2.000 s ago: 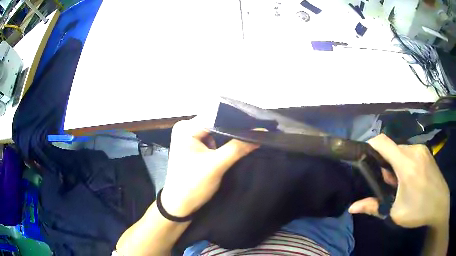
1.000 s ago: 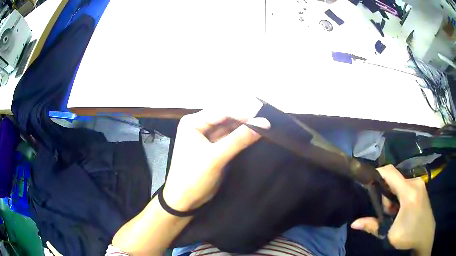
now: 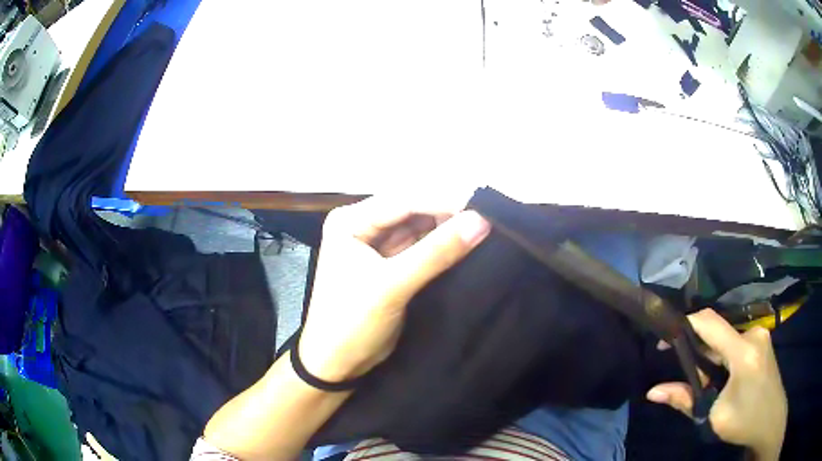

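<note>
A dark navy garment (image 3: 469, 360) lies over my lap, its upper corner raised against the white table's front edge. My left hand (image 3: 397, 288) pinches that corner between thumb and fingers. My right hand (image 3: 739, 383) is at the lower right with its fingers in the handles of long dark shears (image 3: 622, 293). The shears point up and left along the cloth toward my left thumb. Their blades look nearly closed; the tip is hard to make out against the dark cloth.
The white table (image 3: 315, 108) has a brown front edge. Small dark fabric pieces (image 3: 607, 30), a silver disc (image 3: 592, 44) and thread ends (image 3: 784, 135) lie at its right. More navy cloth (image 3: 99, 135) hangs over the blue tray at left, above a garment stack (image 3: 171, 333).
The shears' blades, spread wide two seconds ago, have closed together. My left hand has moved slightly right with the cloth corner, and my right hand lower. The view has shifted a little.
</note>
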